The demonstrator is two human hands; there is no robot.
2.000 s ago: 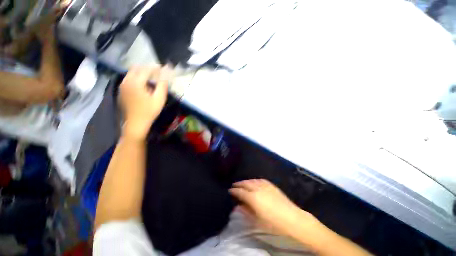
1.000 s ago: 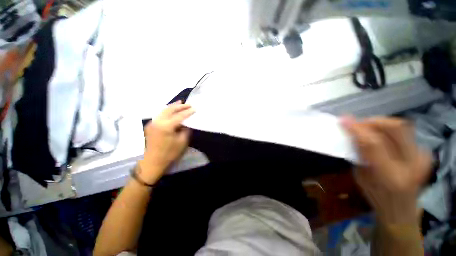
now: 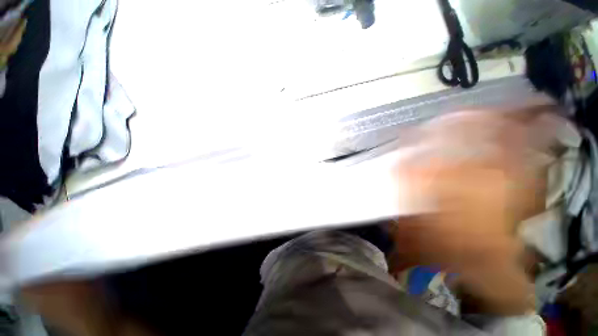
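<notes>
A white fabric piece (image 3: 216,220) is stretched in a long band along the table's front edge, with black fabric (image 3: 197,289) below it. My right hand (image 3: 465,190) is large and blurred at the band's right end and holds it. My left hand (image 3: 79,305) is a dark blur at the lower left, under the band's left end; its fingers cannot be made out.
Black scissors (image 3: 458,64) lie on the white table near a ruler strip (image 3: 406,115). The presser foot area (image 3: 362,12) shows at the top edge. White (image 3: 62,85) and black cut pieces (image 3: 19,125) lie at the left. Loose grey fabric (image 3: 554,190) lies at the right.
The white piece is now pulled out wide and lower. My left hand has moved down and left. My right hand has moved slightly left. The view has shifted, so the machine head is mostly out of frame.
</notes>
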